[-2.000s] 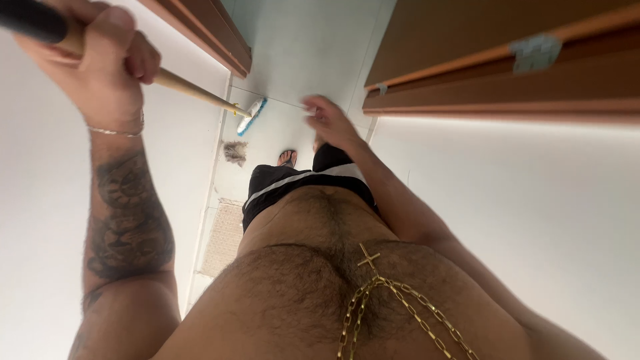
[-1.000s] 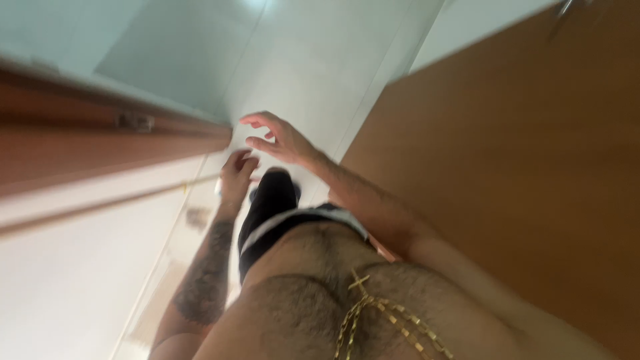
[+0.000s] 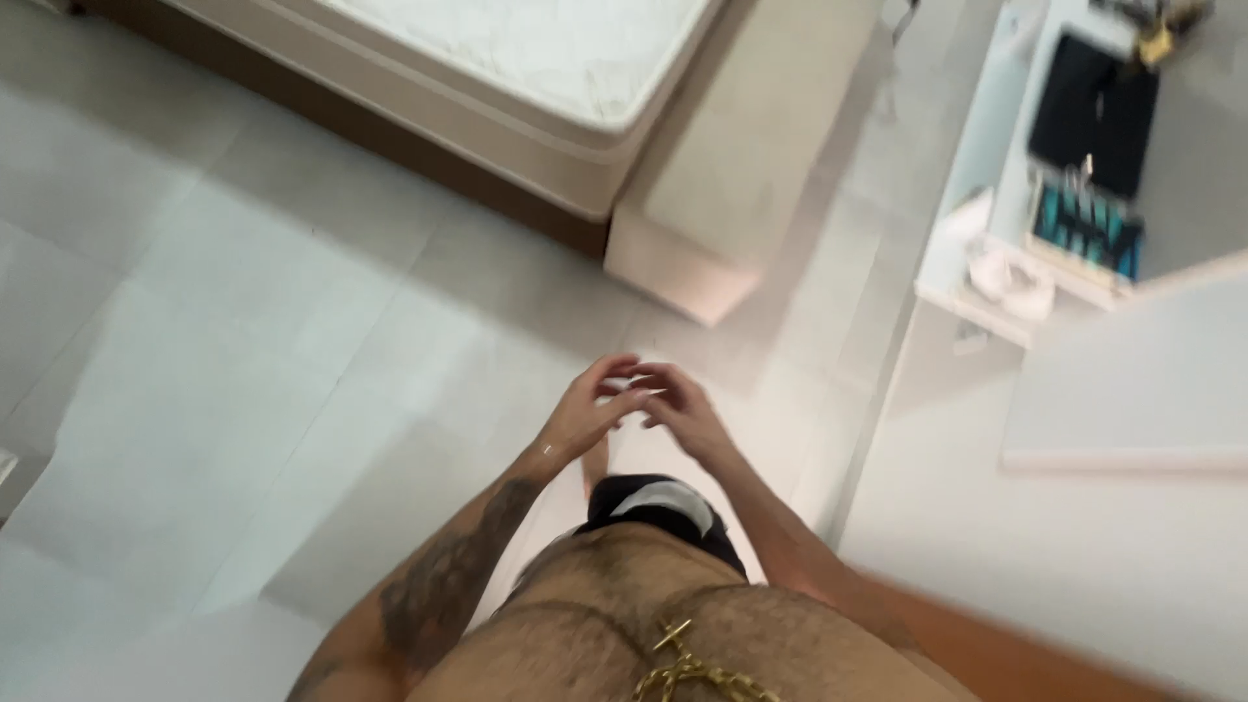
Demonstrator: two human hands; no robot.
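Observation:
My left hand [image 3: 597, 405] and my right hand [image 3: 684, 409] meet in front of my waist, fingers curved and fingertips close together or touching; blur hides which. Neither shows an object in it. A thin bracelet circles my left wrist. Below the hands are dark shorts [image 3: 721, 551] with a white band, and one bare leg shows partly behind my left hand. A gold chain with a cross [image 3: 673, 634] hangs on my chest.
Ahead stands a bed with a pale mattress [image 3: 546, 78], with a long beige upholstered block [image 3: 746, 146] alongside. At the right, a white shelf [image 3: 975, 234] carries a black flat item [image 3: 1097, 112] and a teal-patterned item [image 3: 1082, 229]. Large pale tiles [image 3: 244, 322] cover the floor.
Two seconds ago my left hand held a long-handled tool with a blue-edged head; it is no longer in that hand. My hands have come together. The view has moved from a doorway to a bed.

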